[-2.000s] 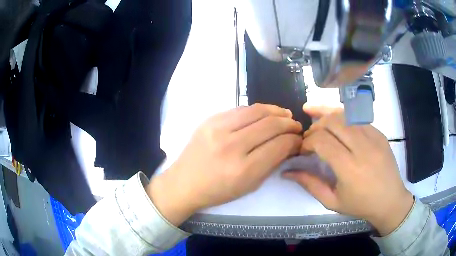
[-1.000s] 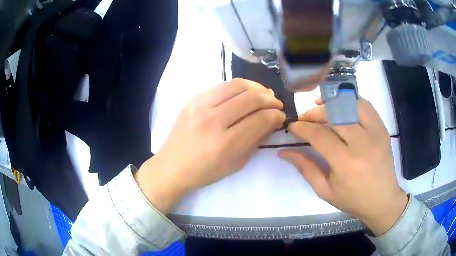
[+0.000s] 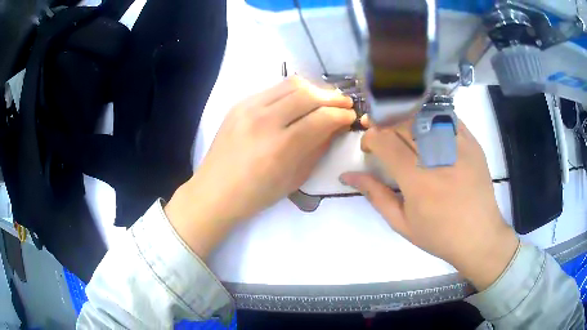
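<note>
The end of the black fabric strip (image 3: 358, 122) shows as a small dark bit between my fingertips, just in front of the presser foot (image 3: 356, 100). My left hand (image 3: 270, 142) has its fingertips on the strip's left side. My right hand (image 3: 437, 184) has its fingertips at the strip's right edge, thumb apart below. The rest of the strip is hidden by my fingers and the machine head (image 3: 396, 58). The grey-blue attachment (image 3: 436, 138) hangs over the back of my right hand.
Black cut pieces (image 3: 161, 109) are heaped on the left of the white table. A flat black smartphone (image 3: 526, 161) lies at right. A ruler band (image 3: 347, 299) runs along the front edge. Blue crate parts (image 3: 74, 290) show below left.
Both hands have moved forward to the presser foot, and the strip's near end has gone forward with them. Less of the strip shows. A rounded grey plate corner now shows below my left hand.
</note>
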